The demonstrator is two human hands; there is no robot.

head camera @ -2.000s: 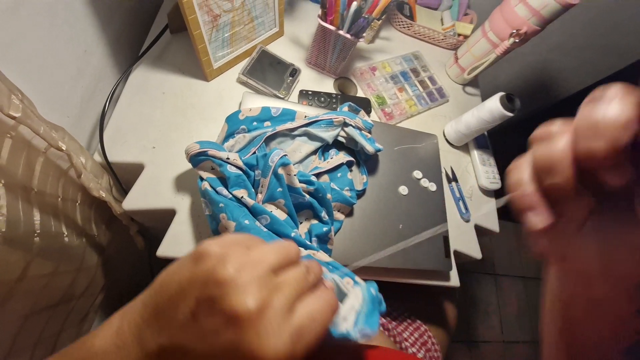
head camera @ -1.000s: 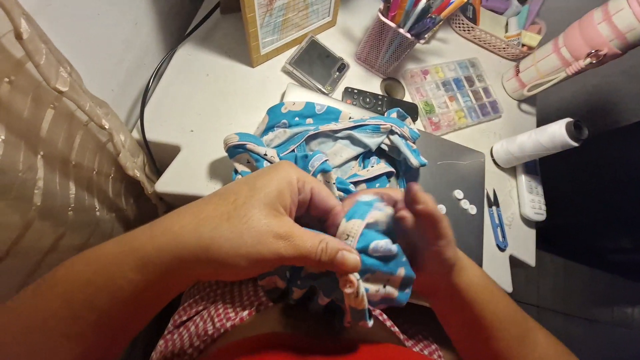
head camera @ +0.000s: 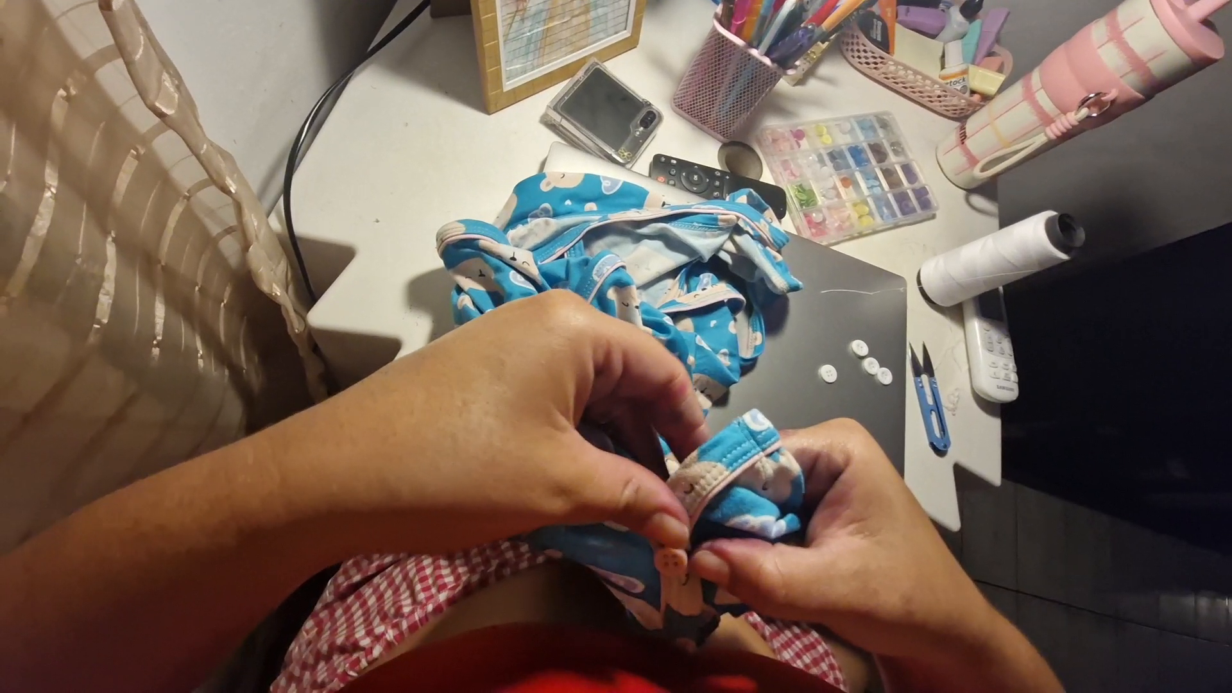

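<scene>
A blue garment with a printed animal pattern [head camera: 712,337] lies bunched from the laptop-like grey panel [head camera: 837,298] down to my lap. My left hand [head camera: 577,433] pinches its edge beside a small four-hole button [head camera: 671,561] that sits on the cloth. From the other side my right hand [head camera: 828,520] grips a folded part of the garment, its thumb close to the button. Whether a needle is held cannot be seen. Several loose white buttons [head camera: 870,366] lie on the grey panel, with blue thread snips [head camera: 931,399] to their right.
On the white table [head camera: 385,192] stand a thread spool [head camera: 1001,258], a white remote [head camera: 989,346], a black remote [head camera: 717,181], a compartment box [head camera: 847,178], a phone [head camera: 603,113], a pen holder [head camera: 727,82], a picture frame [head camera: 558,43] and a pink tumbler [head camera: 1078,91]. A curtain [head camera: 125,221] hangs left.
My right hand, raised away at the right two seconds ago, has come down to the garment and now grips it beside my left hand. The button between them has come into clear view.
</scene>
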